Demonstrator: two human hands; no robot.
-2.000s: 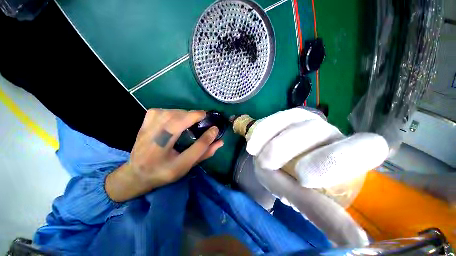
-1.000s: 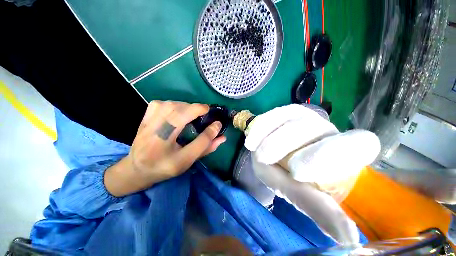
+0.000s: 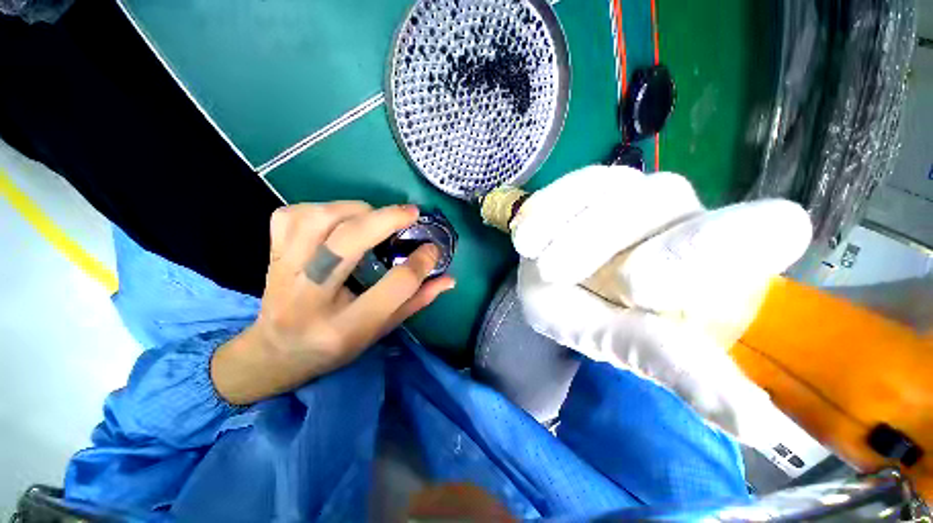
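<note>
My bare left hand [image 3: 332, 286] pinches a round housing [image 3: 428, 241] between thumb and fingers above the green bench; its shiny purplish-silver face shows. My right hand [image 3: 655, 271], in a white knit glove, is shut around an electric screwdriver [image 3: 834, 368] with an orange body. Its beige wrapped nose [image 3: 501, 207] points left, at the lower edge of the screw plate [image 3: 481, 97], apart from the housing. The thin tip is small, and whether it touches the plate I cannot tell. Tiny black screws lie heaped on the perforated silver plate.
Two black housings lie near the red lines: one [image 3: 649, 102] in full view, the other [image 3: 626, 156] partly behind my right glove. Clear plastic trays [image 3: 818, 102] stand at the right. A grey round object [image 3: 522, 342] sits below my right hand. White lines cross the green bench [image 3: 256, 61].
The screwdriver nose has moved up from beside the housing to the plate's edge. The housing in my left hand now shows a shiny, lighter face. The screwdriver's rear end shows more.
</note>
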